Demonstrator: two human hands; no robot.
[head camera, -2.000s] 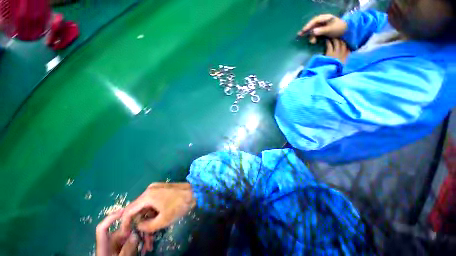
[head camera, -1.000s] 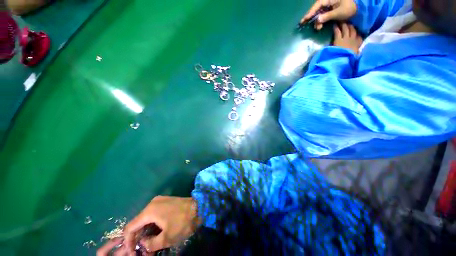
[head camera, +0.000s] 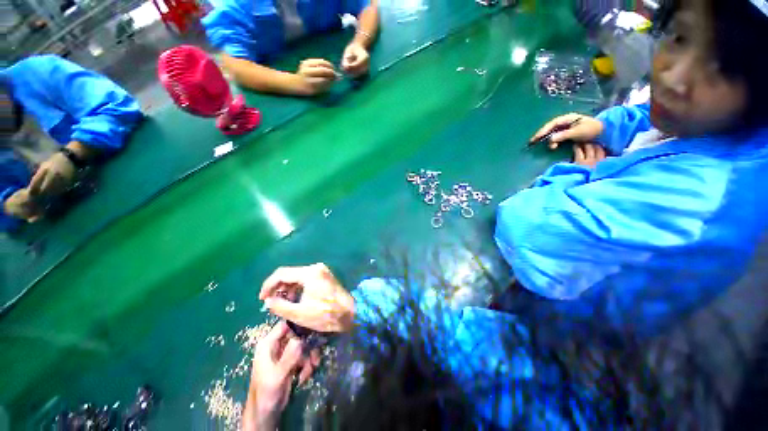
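My right hand (head camera: 313, 298) is at the lower centre, its fingers curled over a small dark piece (head camera: 295, 327). My left hand (head camera: 274, 370) is just below, fingertips raised to the same piece. The fingers hide most of it. Tiny pale bits (head camera: 251, 337) lie beside my hands, and a yellowish-beige heap (head camera: 221, 404) lies to the left of my left hand. A cluster of linked silver pieces with rings (head camera: 455, 199) lies farther off on the green surface.
A dark heap (head camera: 105, 414) lies at the lower left. A person in a blue smock (head camera: 640, 210) sits close on the right, a bag of parts (head camera: 562, 77) beyond. A red fan (head camera: 195, 82) stands on the far side, where two more people in blue work.
The view has lifted and swung, bringing the far-side people, whole fan and dark heap into sight. My left hand shows more fully. Both hands remain together at the dark piece.
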